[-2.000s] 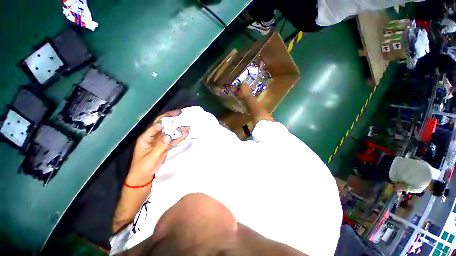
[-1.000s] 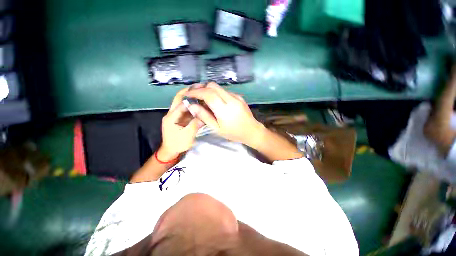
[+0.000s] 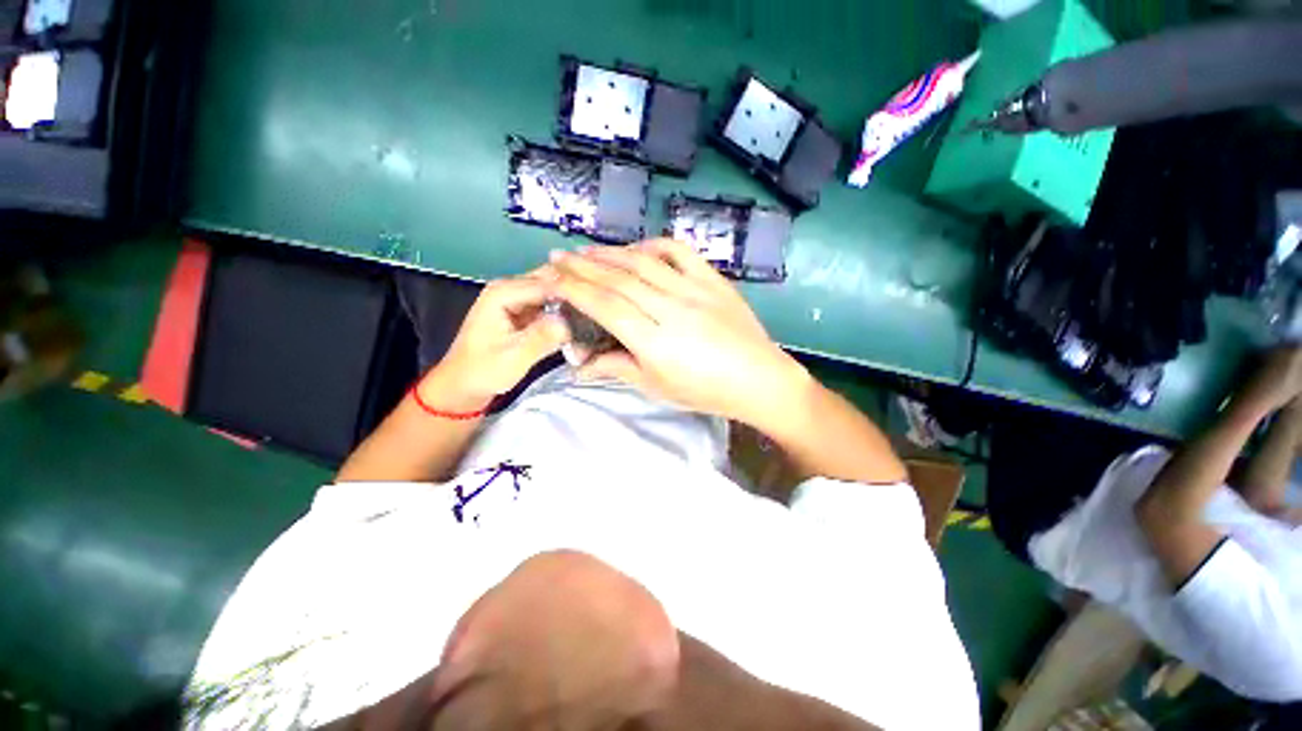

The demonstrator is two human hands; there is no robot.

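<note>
My left hand (image 3: 503,340), with a red cord at the wrist, and my right hand (image 3: 683,326) are together at the bench's front edge. They close around small metal plates (image 3: 583,331), mostly hidden by my fingers; their number cannot be told. Beyond them on the green bench lie several black plastic housings. Two carry a white-silver plate with dark holes, one upper left housing (image 3: 671,126) and one upper right housing (image 3: 811,160). Two nearer ones, a left housing (image 3: 623,200) and a right housing (image 3: 767,243), show shiny, jagged insides.
An electric screwdriver (image 3: 1171,79) hangs at upper right over a green box (image 3: 1017,122), beside a striped tube (image 3: 914,117). A dark pile of housings (image 3: 1092,286) lies right. A black tray (image 3: 136,157) is left. A carton (image 3: 935,493) is below the bench; another person (image 3: 1214,550) works at right.
My right hand has left the carton of metal parts and joined my left hand. The view has turned back to the bench. Since one second ago, the hands have stayed together.
</note>
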